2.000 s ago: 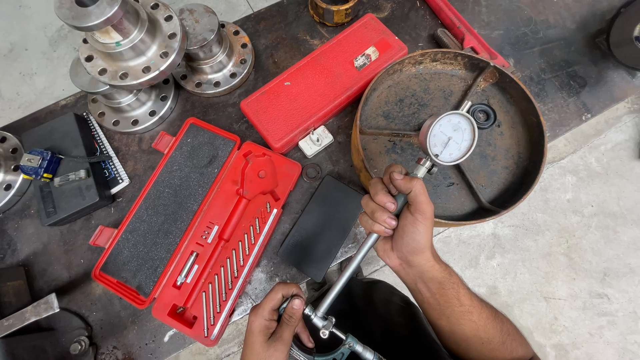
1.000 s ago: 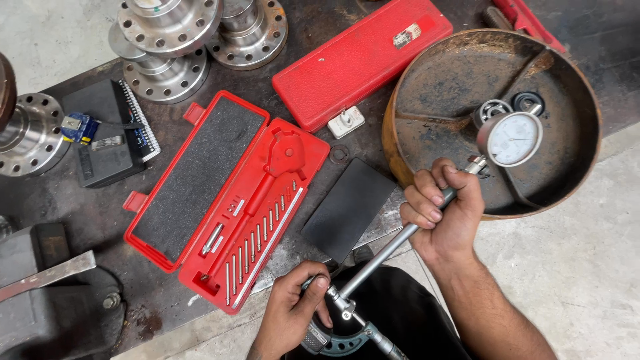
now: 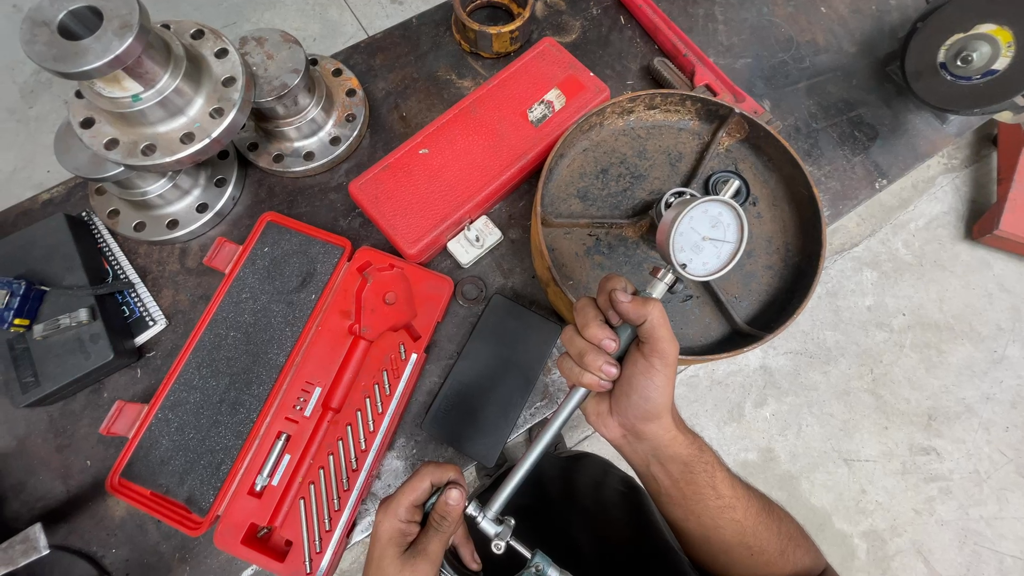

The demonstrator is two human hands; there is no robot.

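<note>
A dial bore gauge (image 3: pixel 538 452) slants across the lower middle, its round dial (image 3: pixel 707 238) at the upper end over a rusty round pan. My right hand (image 3: pixel 620 352) is closed around the grip below the dial. At the lower end, my left hand (image 3: pixel 428 520) holds a micrometer, mostly hidden by the fingers and the frame edge; its frame (image 3: pixel 542 565) shows beside the gauge's measuring head (image 3: pixel 494 526). The open red gauge case (image 3: pixel 400 276) lies to the left, with several metal measuring rods (image 3: pixel 330 482) in its slots and grey foam in its lid.
The rusty pan (image 3: pixel 592 292) holds bearing-like rings. Near it are a closed red case (image 3: pixel 480 152), a black flat box (image 3: pixel 492 380) and a red pipe wrench (image 3: pixel 692 52). Steel flanges (image 3: pixel 180 96) stand upper left, a black case (image 3: pixel 68 320) left, a grinding disc (image 3: pixel 964 56) upper right.
The view has shifted. Both hands keep their hold on the bore gauge and the micrometer; the dial face is seen more squarely than a second ago.
</note>
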